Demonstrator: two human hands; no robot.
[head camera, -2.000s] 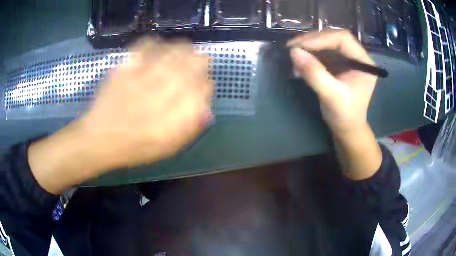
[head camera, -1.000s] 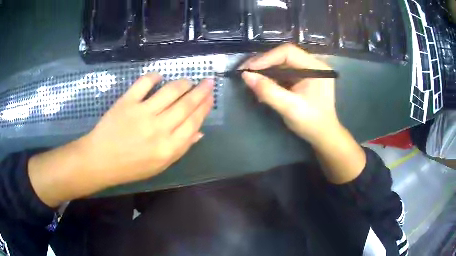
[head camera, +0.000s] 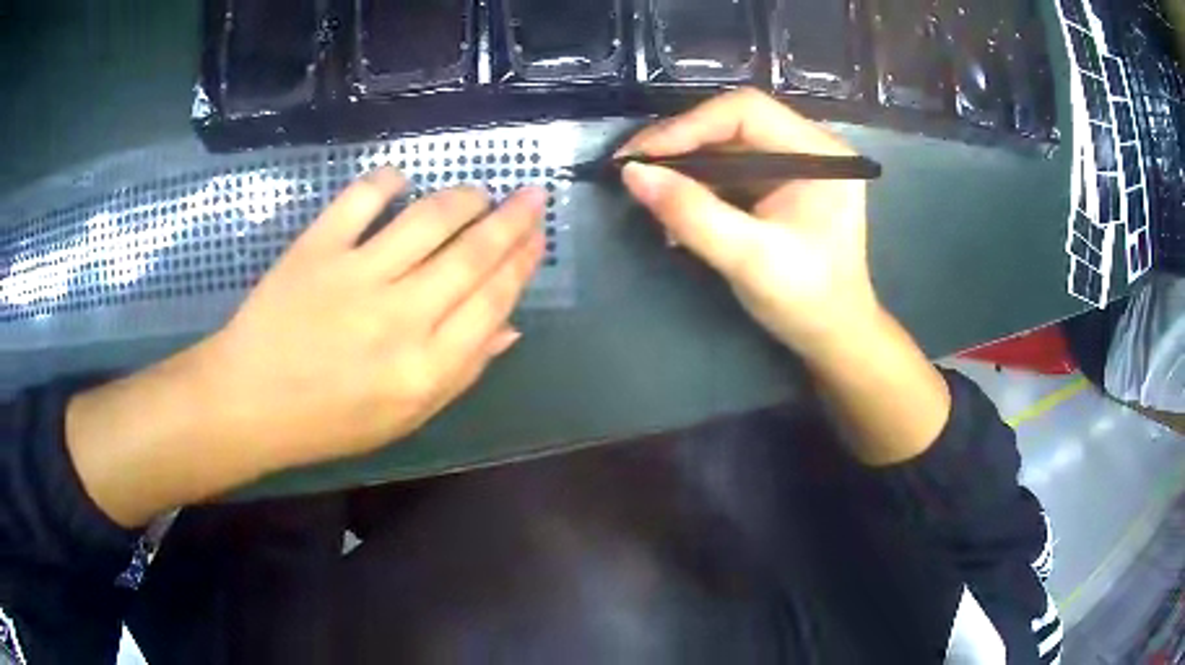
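Note:
A translucent adhesive pad sheet (head camera: 169, 234) with dense rows of dark dots lies along the near part of the green bench. My left hand (head camera: 377, 305) lies flat over the sheet with fingers spread, its fingertips near the sheet's right end. My right hand (head camera: 767, 214) holds dark tweezers (head camera: 780, 166) like a pen. The tweezer tip points left and is at the right edge of the dot rows. Whether a pad is on the tip is too small to tell.
A shiny black blister tray (head camera: 429, 111) with rectangular pockets lies just beyond the sheet. White-bordered sheets (head camera: 1105, 156) with dark windows lie at the right. Red plastic (head camera: 1027, 353) and grey floor show below the bench edge at right.
My left hand has come down flat on the sheet and is no longer blurred. My right hand with the tweezers has moved left to the sheet's right edge. The view has shifted slightly.

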